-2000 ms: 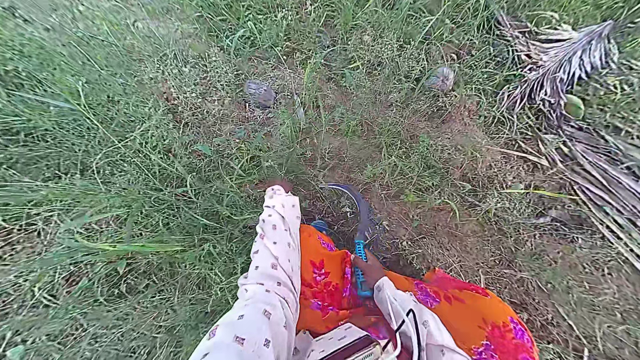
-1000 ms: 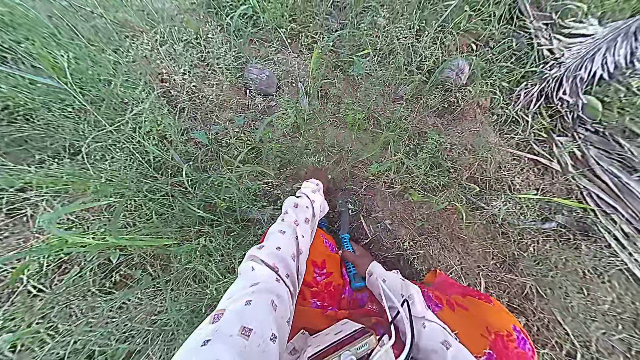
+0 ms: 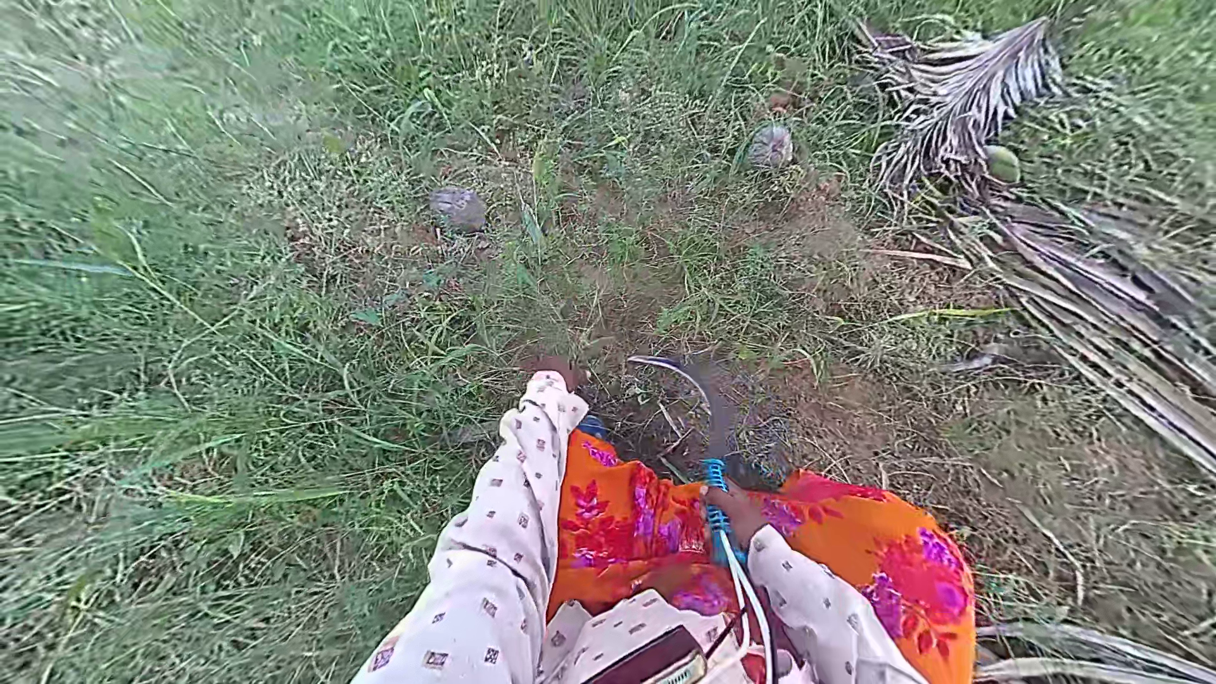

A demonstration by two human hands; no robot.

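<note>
A sickle [image 3: 720,418] with a curved metal blade and a blue-wrapped handle is gripped by my right hand [image 3: 739,511] above the orange floral cloth over my lap. Its blade points forward and its tip curves left. My left hand [image 3: 556,369] reaches down to the grass [image 3: 608,328] just left of the blade tip; only its back shows by the patterned sleeve cuff, and the fingers are hidden, so what it holds cannot be told. White cables hang across the sickle's handle.
Two weathered husks, probably coconut, lie ahead, one at left [image 3: 459,209] and one at right [image 3: 769,147]. Dry palm fronds [image 3: 1121,304] stretch along the right side, with a green round fruit [image 3: 1002,164] beside them. Tall grass [image 3: 123,380] grows on the left.
Since a second ago the sickle blade has come away from beside my left hand, and its full curve shows again. My left hand has shifted a little to the left.
</note>
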